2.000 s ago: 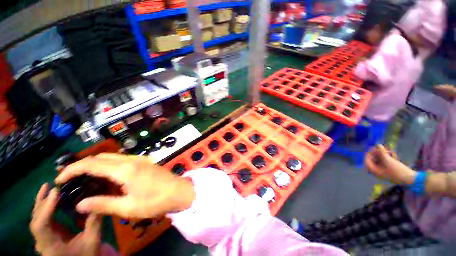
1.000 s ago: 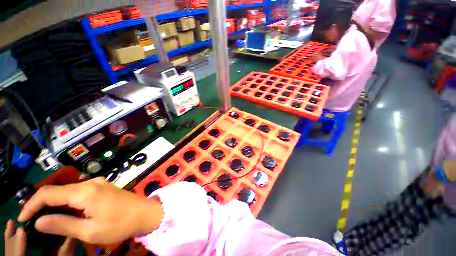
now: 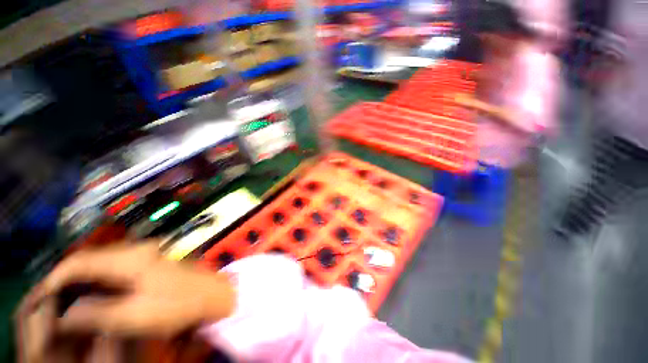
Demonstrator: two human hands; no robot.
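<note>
The frame is strongly blurred. My right hand (image 3: 153, 291) is at the lower left, fingers curled round a dark unit (image 3: 82, 292), which shows only as a dark patch between the fingers. My left hand (image 3: 35, 330) is a blur at the lower left, close against the right and partly hidden by it; its grip cannot be made out. A red-orange foam tray (image 3: 408, 241) lies right of my hands. Its pockets hold round dark units, and a few near the right edge look silvery. A thin dark wire crosses it.
Behind my hands is a pale sheet (image 3: 245, 200) with dark loops. Beyond it are a black-fronted controller (image 3: 177, 188) and a white power supply (image 3: 268, 138). A metal upright (image 3: 312, 78) stands behind the tray. Another red tray (image 3: 405, 135), a blue stool (image 3: 476, 195) and a person in pink (image 3: 529, 92) are farther right.
The view swung rightward, then back slightly, and is now much more blurred. My hands remain together at the lower left. The person nearby at the right has moved out of clear view.
</note>
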